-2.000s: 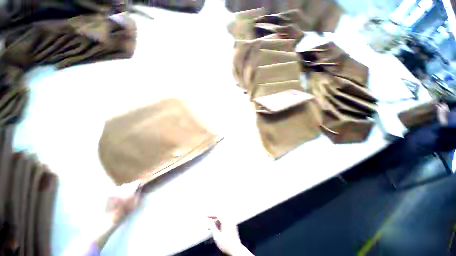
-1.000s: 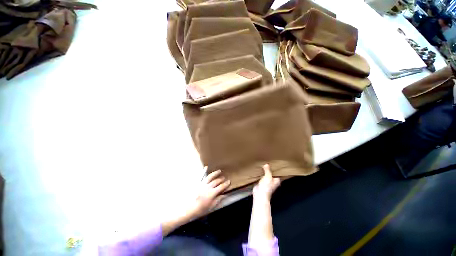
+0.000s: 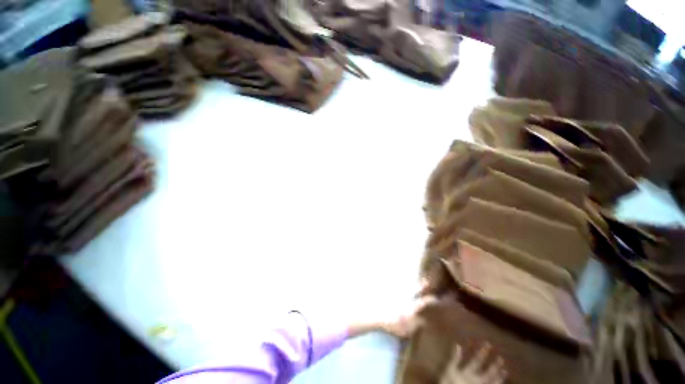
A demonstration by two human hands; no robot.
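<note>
A brown bag body (image 3: 518,349) lies at the near end of the right row, cut off by the bottom edge. A flap-like lighter brown piece (image 3: 518,289) lies across its far side. My left hand (image 3: 411,316) is blurred at the bag body's left edge; whether its fingers grip is hidden. My right hand (image 3: 475,367) rests on the bag body with fingers apart, cut off by the bottom edge.
Overlapping bag bodies (image 3: 526,225) run away on the right, with a loose heap (image 3: 638,262) beyond. The left stack (image 3: 105,180) stands at the white table's (image 3: 285,202) left edge. More brown bags (image 3: 278,67) lie at the far side.
The view has swung left, bringing the left stack in and moving the row rightward. My hands have gone from the bag body's near edge to its left edge and top surface.
</note>
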